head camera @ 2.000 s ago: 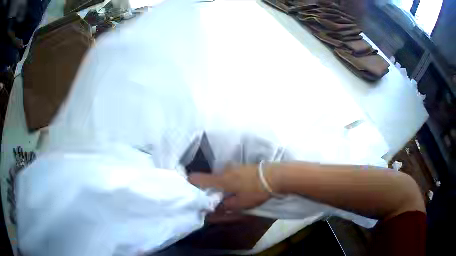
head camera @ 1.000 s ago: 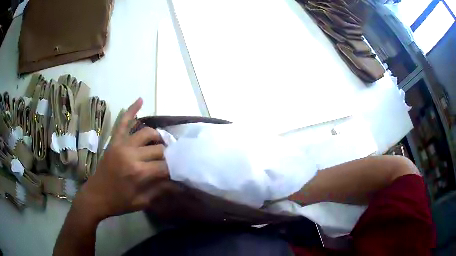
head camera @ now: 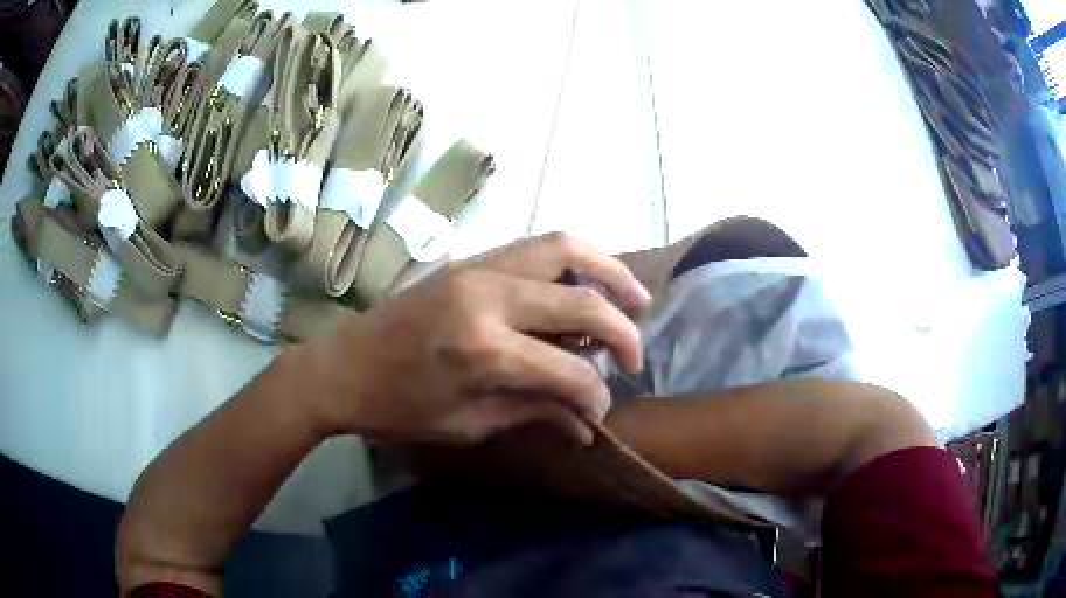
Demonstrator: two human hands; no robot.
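A brown handbag (head camera: 561, 467) lies close against my body with its mouth open. Its far brown edge rises behind white translucent tissue (head camera: 748, 327), which bulges from the mouth on the right. My left hand (head camera: 503, 339) is at the bag's left end, fingers bent over its edge and holding it. My right forearm reaches in from the right across the mouth. My right hand is hidden in the bag behind my left hand, so its grip does not show.
Folded tan strap bundles (head camera: 292, 129) with white wraps lie piled at the left. The large white tissue stack (head camera: 772, 117) lies beyond the bag. Brown unfilled bags (head camera: 953, 140) lie in a row at the far right. The pale table (head camera: 70, 397) curves at the left.
The view has swung left, showing more straps. The tissue, spread wide at first, is now gathered at the bag mouth. My left hand has come closer to my right forearm.
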